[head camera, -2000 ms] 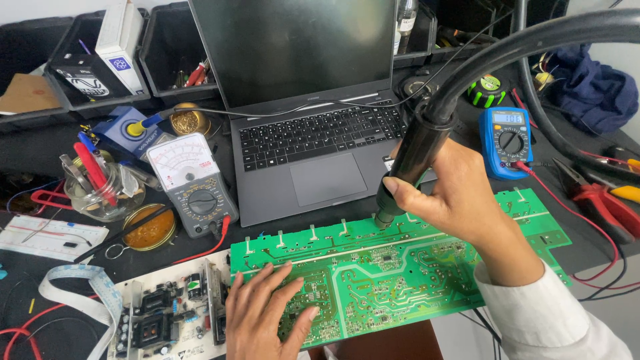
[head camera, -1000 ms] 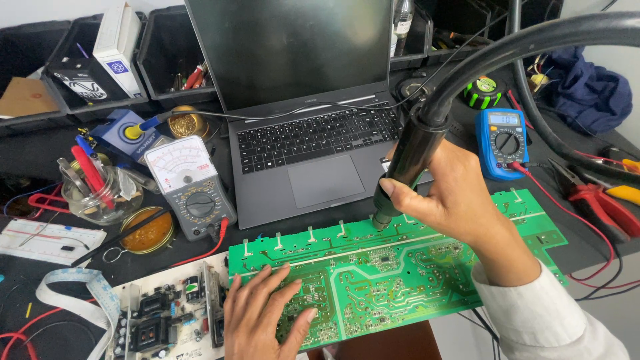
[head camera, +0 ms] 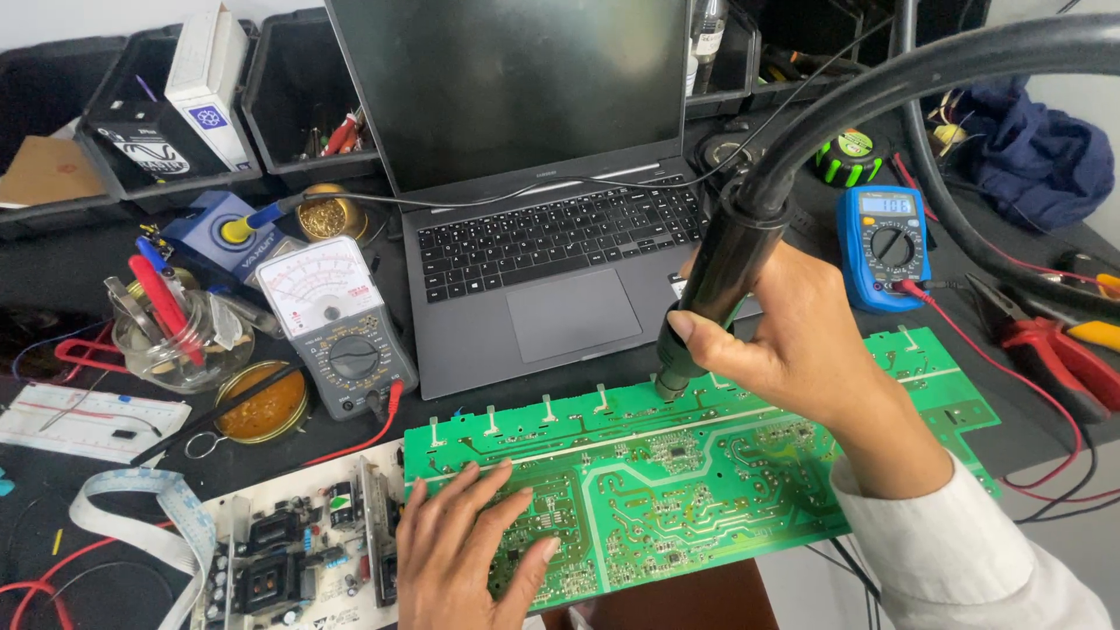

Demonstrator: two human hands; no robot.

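Note:
My right hand [head camera: 787, 332] is wrapped around a black cylindrical handle [head camera: 722, 262] on a thick black hose. The handle's narrow end touches or sits just above the upper part of a long green circuit board [head camera: 647, 499]; the exact contact cannot be told. Fingers spread, my left hand [head camera: 468, 542] rests on the board's left end. Small upright tabs stand along the board's far edge. At its left lies a pale circuit board [head camera: 350, 604] with black transformers and other components, partly hidden by my left hand.
Behind the green board stands an open laptop [head camera: 573, 324]. To its left are an analog multimeter [head camera: 341, 332], a glass jar of tools [head camera: 188, 350] and an amber tin [head camera: 262, 402]. A blue digital multimeter [head camera: 884, 249] and red-handled pliers [head camera: 1041, 350] lie at the right.

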